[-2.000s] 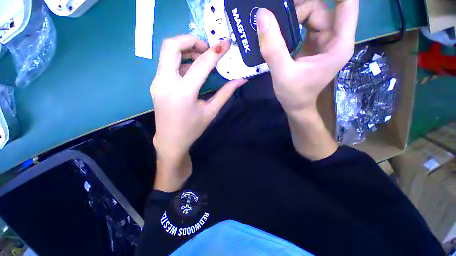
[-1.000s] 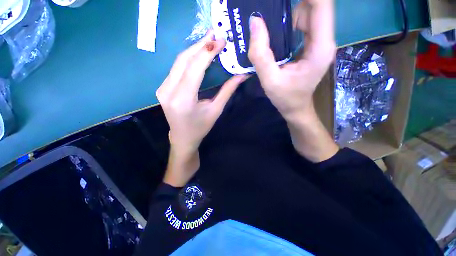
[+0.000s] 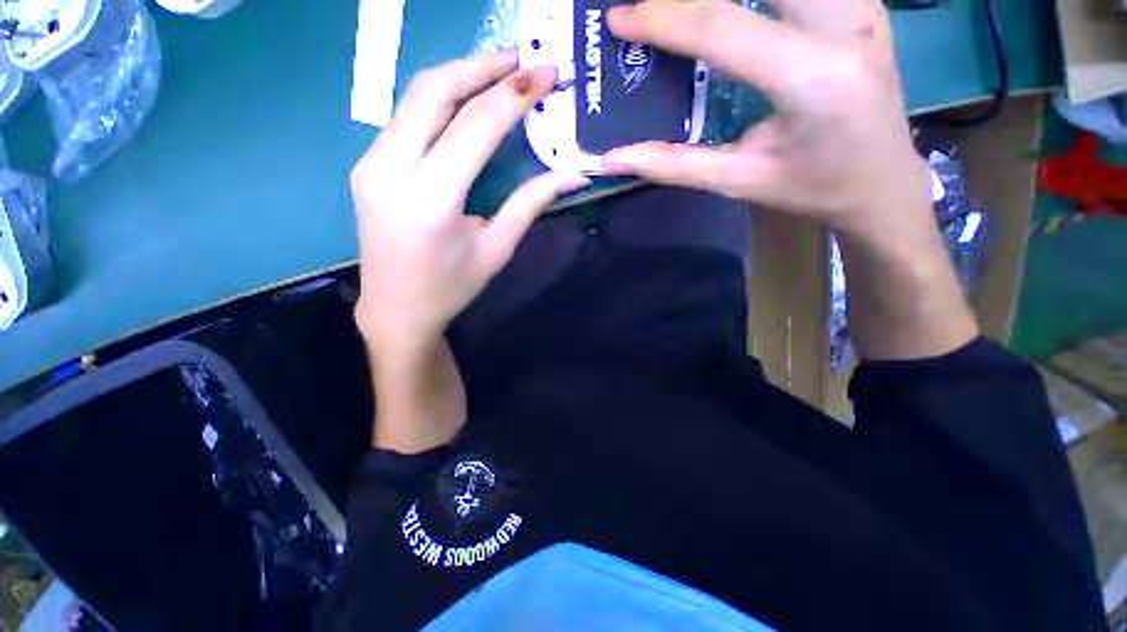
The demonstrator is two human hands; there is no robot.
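Note:
A white housing (image 3: 554, 127) lies at the bench's front edge near the top middle, cut off by the picture's top. A black unit (image 3: 637, 93) with white lettering and a round logo lies on it. My left hand (image 3: 445, 185) grips the housing's left edge with fingers and thumb. My right hand (image 3: 803, 124) has its thumb at the lower edge and a finger on top of the black unit. A clear bag (image 3: 501, 31) shows behind the housing.
A white label strip (image 3: 376, 62) lies on the green bench (image 3: 247, 161). Bagged white housings (image 3: 50, 31) are at the left. A black bin (image 3: 247, 407) with dark packets is at lower left. An open carton (image 3: 1020, 222) with silvery packets and a black cord (image 3: 999, 62) are at the right.
My right hand has turned and moved right; its thumb has left the unit's face for the lower edge. My left hand has shifted slightly left. The right forearm now covers part of the carton.

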